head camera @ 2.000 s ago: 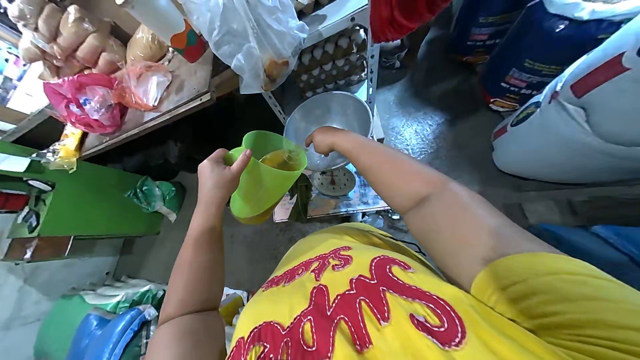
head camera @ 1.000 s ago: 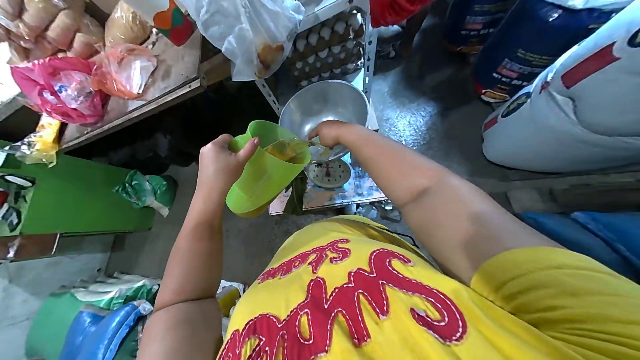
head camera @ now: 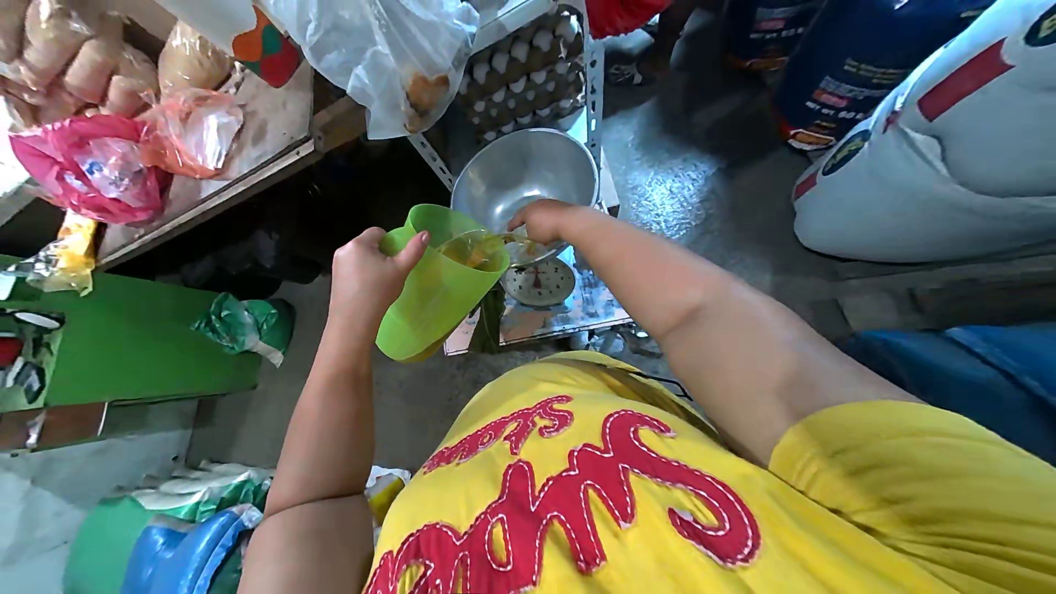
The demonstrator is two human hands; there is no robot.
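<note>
My left hand [head camera: 375, 268] grips the handle of a green plastic pitcher [head camera: 433, 289], which is tilted toward the right and holds a yellowish liquid near its mouth. My right hand [head camera: 546, 223] is at the near rim of a metal bowl [head camera: 528, 169], its fingers closed on something clear, perhaps a plastic bag, that reaches to the pitcher's mouth. Blur hides its exact shape. The bowl rests on a dial scale [head camera: 538, 282], whose round face shows below the rim.
Egg trays [head camera: 524, 74] stand behind the bowl, beside a hanging white plastic bag [head camera: 379, 58]. A wooden shelf [head camera: 206, 198] with bagged goods is at left, above a green cabinet [head camera: 148, 346]. Large white sacks [head camera: 932, 165] stand at right.
My left hand keeps hold of the pitcher at the bowl's side. My right hand has drawn back from inside the bowl to its near rim, close to the pitcher's mouth.
</note>
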